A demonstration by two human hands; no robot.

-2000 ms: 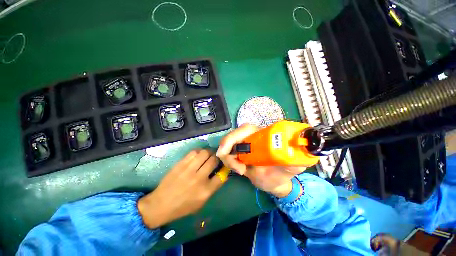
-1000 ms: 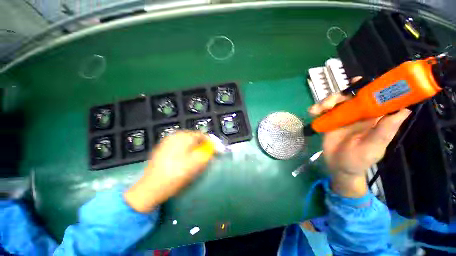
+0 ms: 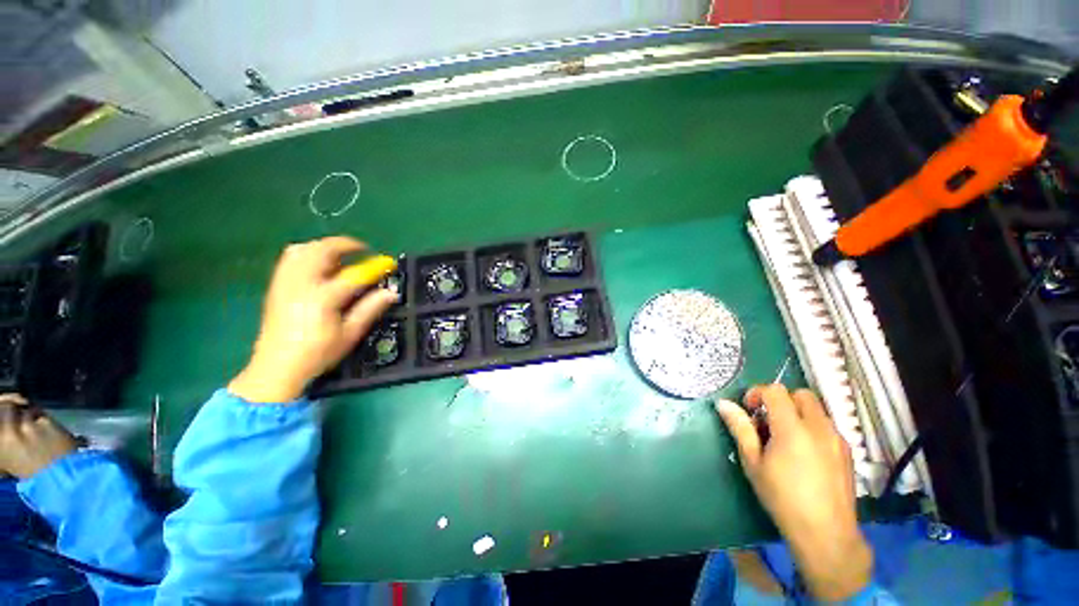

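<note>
My left hand [image 3: 310, 317] is over the left part of the black ten-pocket foam tray [image 3: 462, 371], with a yellow item [image 3: 369, 271] at its index finger. Its fingertips are at a black electronic module [image 3: 395, 282] in a back-row pocket; whether they grip it is unclear. The hand hides the leftmost pockets. Other modules with greenish centres sit in the tray. My right hand [image 3: 795, 456] holds thin silver tweezers [image 3: 781, 372] beside the round screw dish [image 3: 686, 343]. The orange electric screwdriver [image 3: 935, 184] hangs free, its black tip over the white slotted rack [image 3: 834, 331].
Tall stacked black foam trays [image 3: 899, 178] stand at the right beside the rack. White scraps [image 3: 483, 545] lie near the front edge. Another person's hand [image 3: 30, 436] is at the far left, near a dark tray [image 3: 47, 320]. A raised rim bounds the back.
My right hand has let go of the screwdriver and taken hold of the tweezers. My left hand has moved left along the tray. A module now shows in the formerly empty back-row pocket.
</note>
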